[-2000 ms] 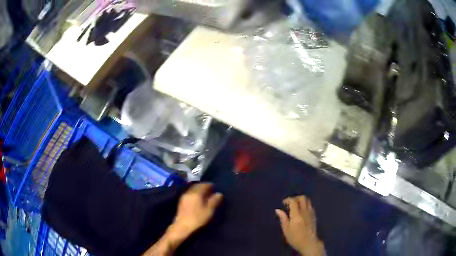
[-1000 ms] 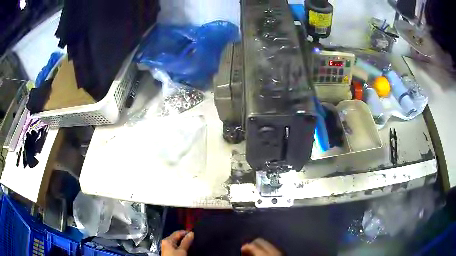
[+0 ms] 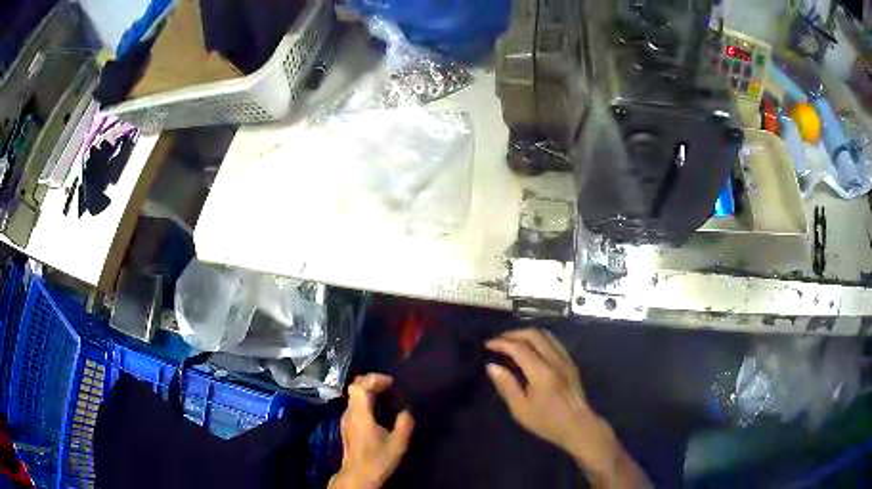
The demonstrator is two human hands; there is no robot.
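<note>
A dark garment (image 3: 442, 377) lies over my lap below the table's front edge. My left hand (image 3: 371, 437) is at its left side, thumb and fingers around a fold of dark cloth. My right hand (image 3: 547, 390) is at its right side, with cloth between thumb and fingertips. The cloth folds are hard to make out. The button-sewing machine head (image 3: 655, 172) stands above and right of my hands. No cloth lies on the metal feed plate (image 3: 610, 304) under its clamp.
The blue crate (image 3: 234, 406) with dark cloth is at lower left. A white perforated basket (image 3: 229, 103) and clear bag (image 3: 430, 81) are at upper left. The beige parts tray (image 3: 779, 181), slim black tool (image 3: 819, 241) and control panel (image 3: 741, 62) are right.
The view has swung from the left side to the machine, then slightly left. Since one second ago, both hands show higher in the picture, with the right hand more fully visible and dark cloth bunched between them.
</note>
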